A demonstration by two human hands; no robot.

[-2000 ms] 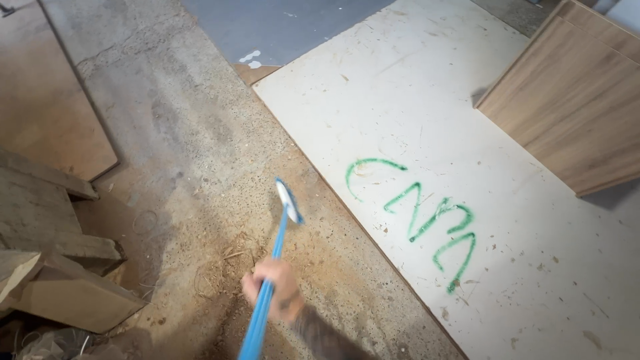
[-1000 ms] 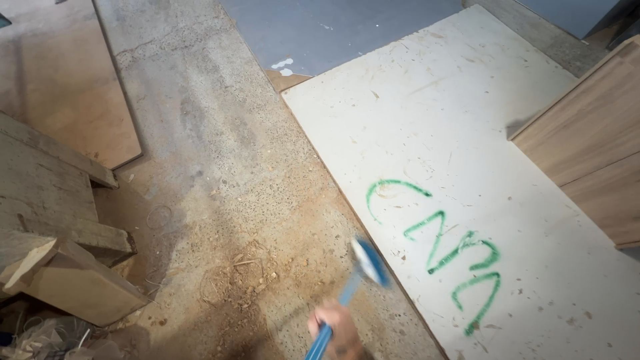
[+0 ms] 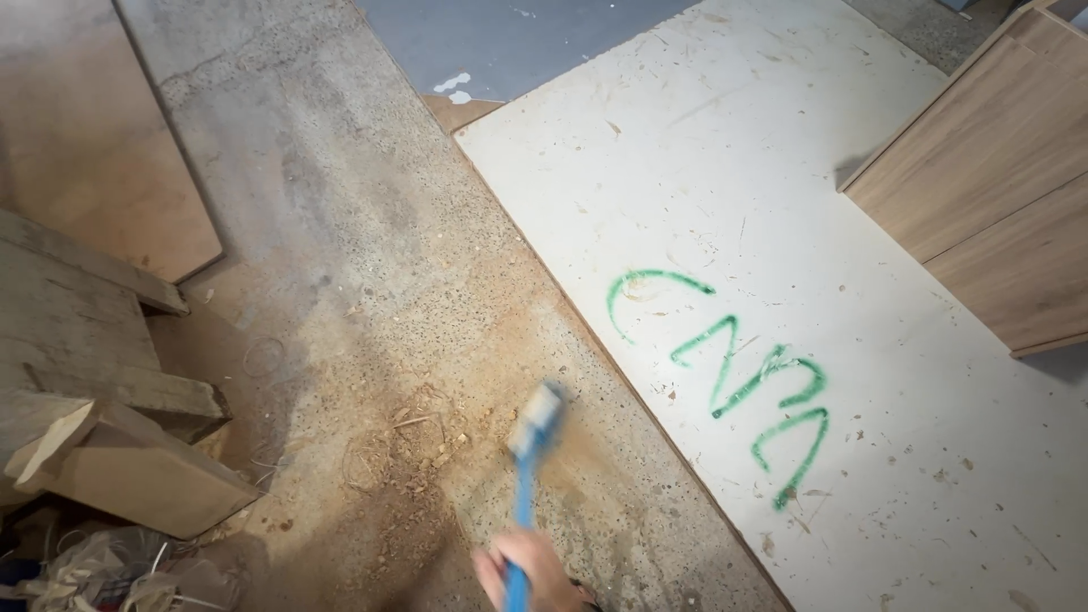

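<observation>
One of my hands, which looks like my right hand (image 3: 531, 565), grips the blue handle of a long-handled brush (image 3: 537, 421) at the bottom middle of the view. The blue and whitish brush head is blurred and lies at the right edge of a pile of wood shavings and debris (image 3: 416, 459) on the concrete floor. Brown dust shows to the right of the head. My left hand is not in view.
A white board (image 3: 722, 187) with green painted marks lies at the right, under a wood-grain cabinet (image 3: 977, 178). At the left are a brown panel (image 3: 93, 144), a worn wooden pallet (image 3: 68, 297), a cardboard box (image 3: 144, 467) and plastic bags (image 3: 110, 569). A grey sheet (image 3: 510, 42) lies beyond.
The brush head was over the edge of the white board a second ago. It has moved left with my hand, back over the concrete beside the debris.
</observation>
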